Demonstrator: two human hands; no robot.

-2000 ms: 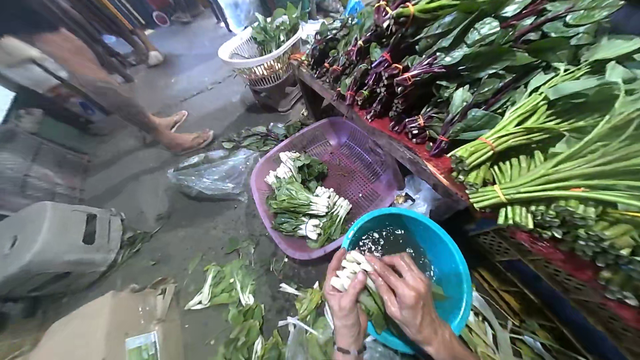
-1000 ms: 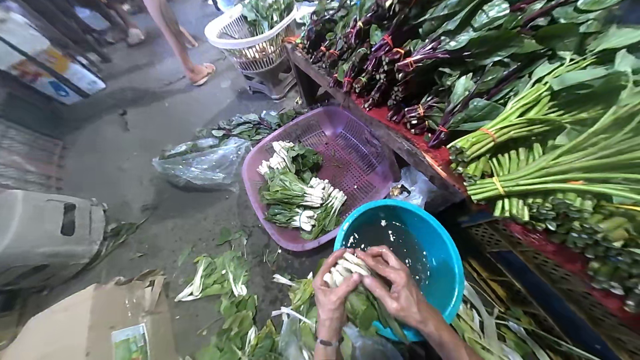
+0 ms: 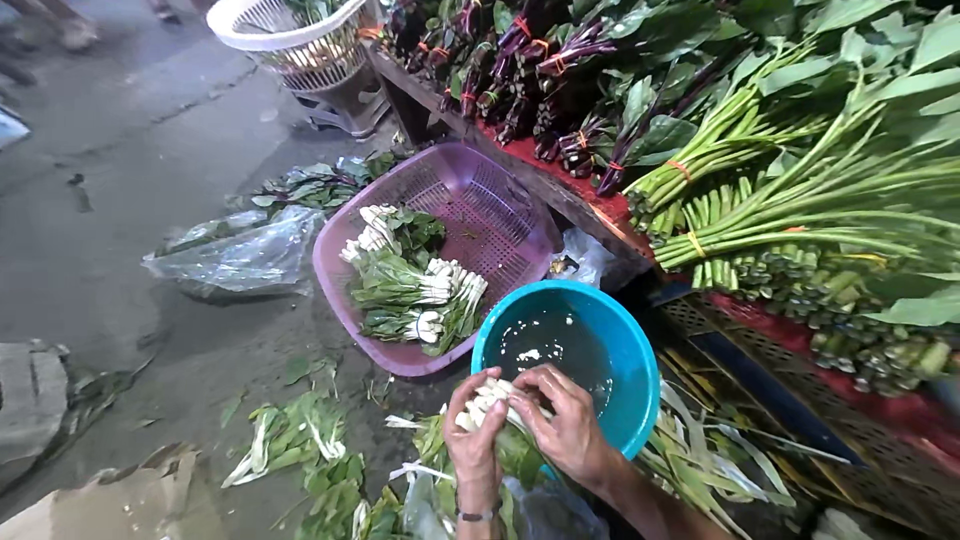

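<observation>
Both of my hands hold one bunch of white-stemmed leafy greens [image 3: 484, 401] at the near rim of a teal plastic basin [image 3: 643, 375] with water and small white bits in it. My left hand [image 3: 474, 442] wraps the pale stem ends from the left, a band at its wrist. On the right, the fingers of my right hand [image 3: 562, 424] grip the same stems; the leaves hang below, partly hidden by the hands. Beyond the basin's left side, a purple plastic basket [image 3: 510, 225] holds several bunches of similar white-stemmed greens [image 3: 427, 292].
Loose leaves [image 3: 300, 442] lie on the wet floor, with cardboard [image 3: 127, 499] at lower left. A clear plastic bag [image 3: 240, 251] is left of the basket. A stall with purple-stemmed bunches [image 3: 517, 67] and green-stemmed bunches [image 3: 750, 217] borders the right. A white basket [image 3: 300, 37] stands behind.
The person's legs seen walking at upper left in the earlier frames have mostly left the view. My hands stay on the bunch by the basin rim. The view has shifted somewhat.
</observation>
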